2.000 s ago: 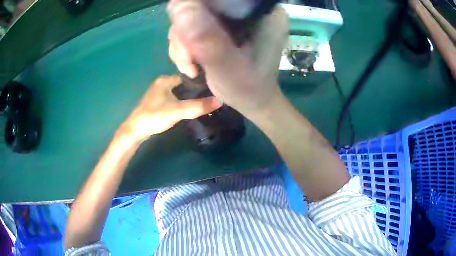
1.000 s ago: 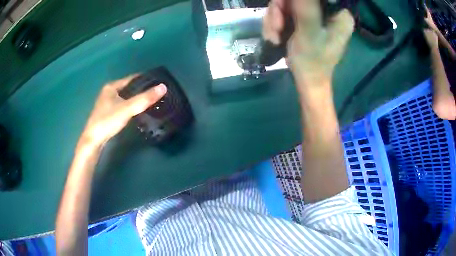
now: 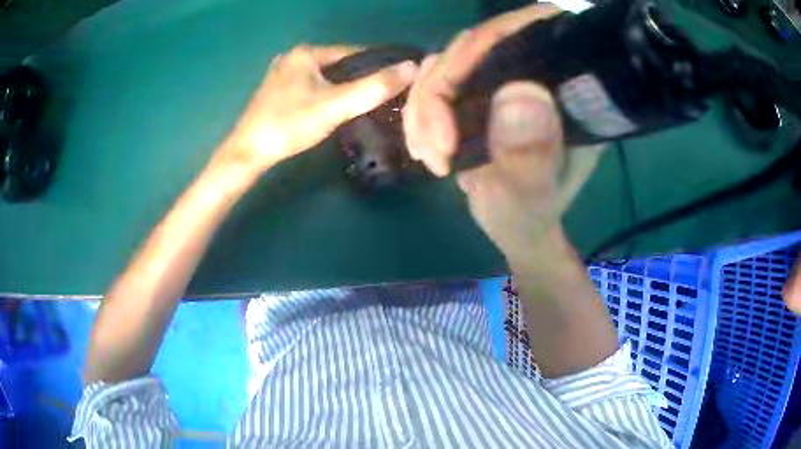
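My left hand (image 3: 294, 110) grips a glossy black unit housing (image 3: 373, 156) on the green bench, its thumb across the top. My right hand (image 3: 518, 158) is shut on the thick black electric screwdriver (image 3: 606, 83), which has a pale label and lies tilted with its rear end to the upper right. The screwdriver's front end is hidden behind my right fingers, close beside the housing. Its thick black cord (image 3: 720, 200) loops down at the right.
Two dark housings (image 3: 26, 131) stand at the left of the green bench (image 3: 149, 210). Blue perforated crates (image 3: 654, 307) are at the lower right, beside my lap. Part of another person's hand (image 3: 793, 294) shows at the right edge. Dark items lie at the upper right.
My right hand has brought the screwdriver from the screw feeder to beside the housing, now tilted across the view. The feeder is now almost wholly hidden or out of view.
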